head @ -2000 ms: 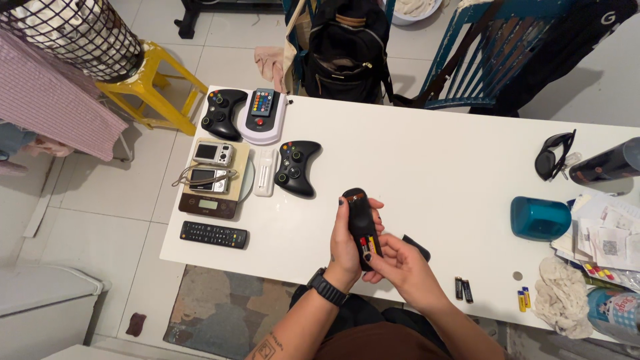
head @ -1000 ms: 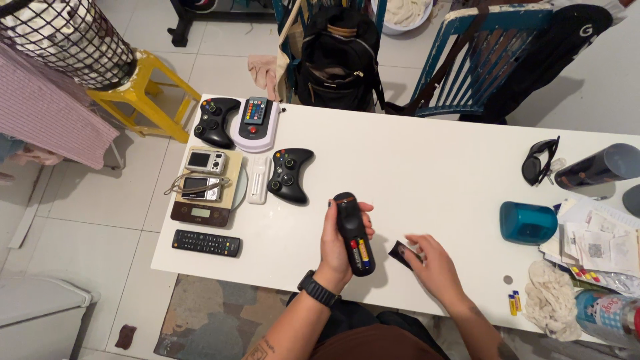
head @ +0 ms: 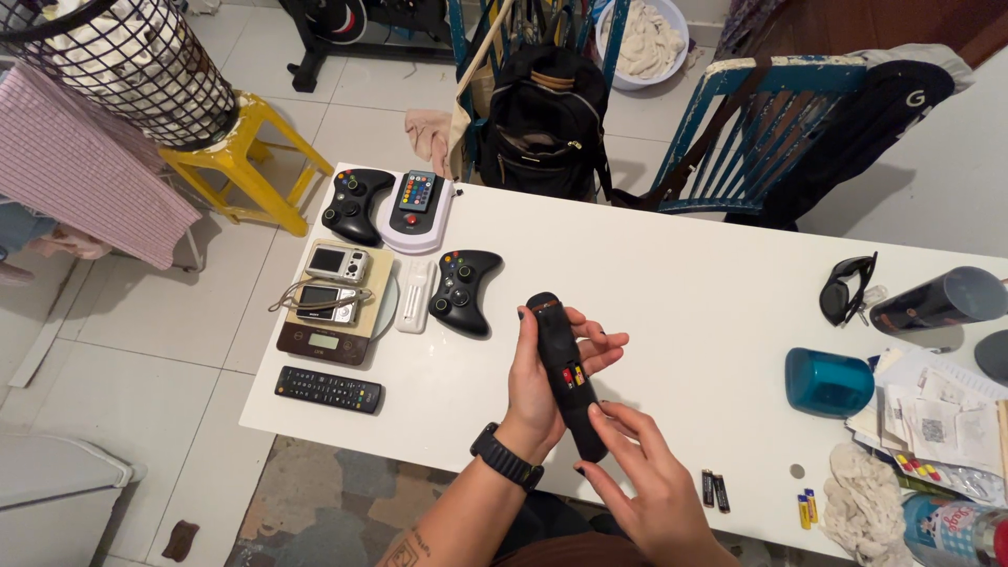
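Observation:
My left hand [head: 531, 386] is closed around a black remote control [head: 561, 346], held back side up over the near edge of the white table. Red and yellow batteries [head: 575, 376] show in its partly covered compartment. The fingertips of my right hand [head: 642, 472] rest on the black battery cover [head: 583, 425] at the remote's lower end. To the right of that hand lie two dark AA batteries [head: 715, 491], and farther right two yellow-and-blue batteries [head: 807, 509] beside a coin [head: 797, 471].
On the table's left stand game controllers [head: 466, 291], a kitchen scale [head: 323, 342] with compact cameras [head: 337, 262], and another remote [head: 329, 389]. At the right are sunglasses [head: 846, 290], a teal container [head: 829, 383], papers [head: 929, 402] and a crumpled cloth [head: 862, 500]. Chairs [head: 776, 134] border the far side.
My right hand has brought the cover from the table, where it was a second ago, onto the remote. The compartment, fully exposed then, is now partly covered.

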